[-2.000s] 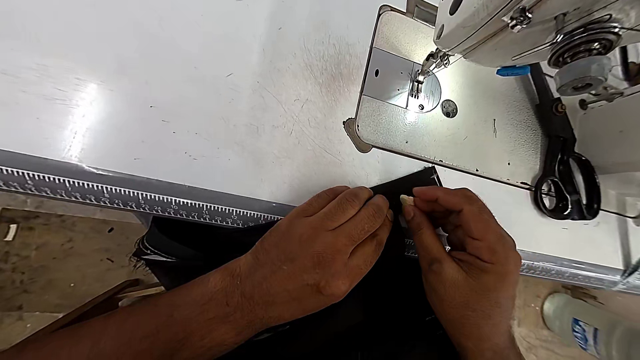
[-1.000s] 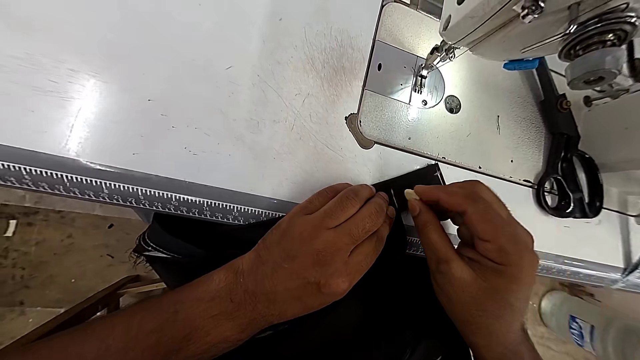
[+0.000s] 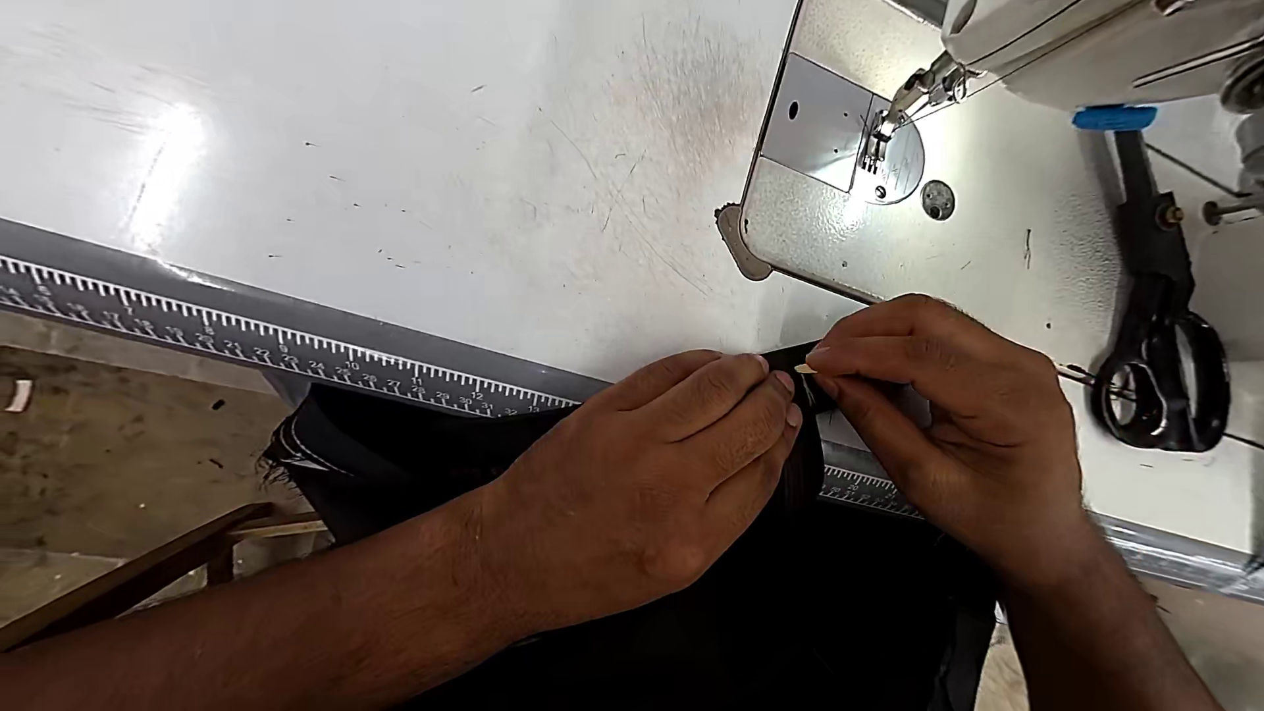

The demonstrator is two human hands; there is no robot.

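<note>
Black fabric (image 3: 770,602) hangs over the table's front edge, with a narrow folded part lying on the tabletop. My left hand (image 3: 652,474) presses on this folded part, fingers together; whether it grips the cloth is hidden. Close to its fingertips, my right hand (image 3: 948,425) pinches a small pale piece (image 3: 805,368), which looks like tailor's chalk, between thumb and forefinger against the black cloth. Short pale marks show on the cloth beside it.
A sewing machine's bed (image 3: 829,237) and presser foot (image 3: 874,143) stand at the upper right. Black-handled scissors (image 3: 1150,296) lie on the right. A measuring tape (image 3: 326,355) runs along the front edge of the white table (image 3: 444,178). A wooden frame (image 3: 128,573) stands at lower left.
My right hand has shifted left, closer to my left fingertips, with the pale piece still pinched. My left hand stays on the cloth.
</note>
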